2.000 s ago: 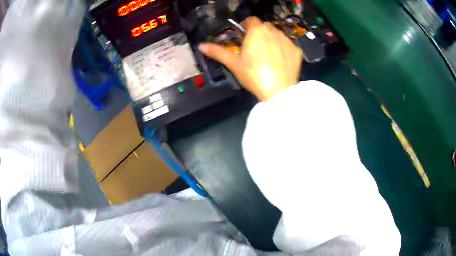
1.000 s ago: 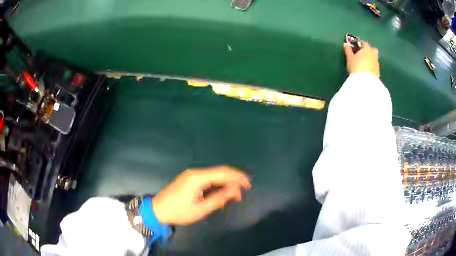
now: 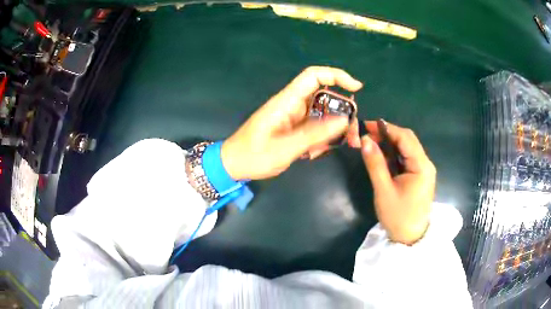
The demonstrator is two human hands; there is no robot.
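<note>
A watch housing [image 3: 333, 104], a small rounded-square metal-rimmed shell with parts showing inside, is held above the dark green mat. My left hand [image 3: 284, 127] grips it by its edges, with the thumb across its lower side. My right hand [image 3: 402, 175] is just to the right of the housing, its fingers closed around a short dark piece [image 3: 383, 128]. What that piece is cannot be told. A blue wrist strap [image 3: 215, 164] and a metal bracelet are on my left wrist.
The black fixture machine [image 3: 57, 96] with a red-handled clamp [image 3: 41, 28] stands at the left. Shiny stacked blister trays [image 3: 504, 181] stand at the right. A worn yellow tape strip [image 3: 344, 20] runs along the back. A small part [image 3: 541, 27] lies at the far upper right.
My right hand has come back from the far right to beside my left. My left hand, empty before, has risen and now holds the housing. The view has shifted from the machine to the mat.
</note>
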